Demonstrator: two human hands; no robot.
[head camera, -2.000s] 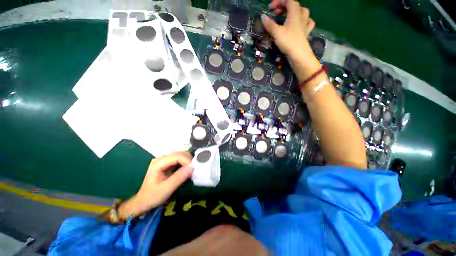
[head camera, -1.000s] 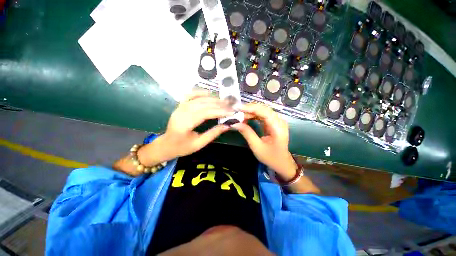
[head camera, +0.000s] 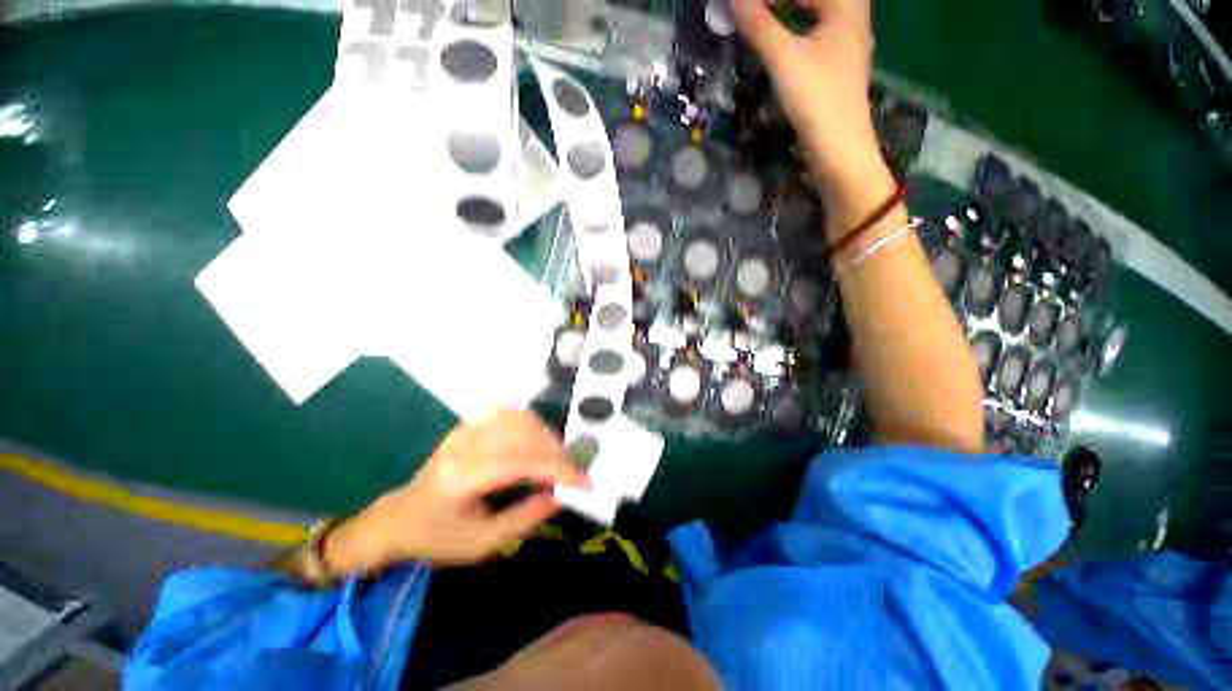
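Observation:
My left hand (head camera: 507, 486) pinches the lower end of a white liner strip (head camera: 604, 274) carrying a row of dark discs; its bare end curls beside my fingers. My right hand (head camera: 811, 68) reaches to the far row of the left tray, at the top edge of the view. A dark module with a pale disc (head camera: 720, 16) is by its fingertips; whether a disc is held cannot be told. The clear blister tray (head camera: 824, 405) holds rows of dark modules (head camera: 701, 259) with lighter discs.
White sheets (head camera: 392, 297) lie left of the strip, with the sticker roll (head camera: 473, 108) on them. A second tray of modules (head camera: 1043, 317) is at the right, partly behind my forearm. A small black round object (head camera: 1080, 468) sits at the bench edge.
Both hands were together on the strip's end a second ago. My right hand has since gone forward to the far tray row; my left stays with the strip. The camera view has shifted.

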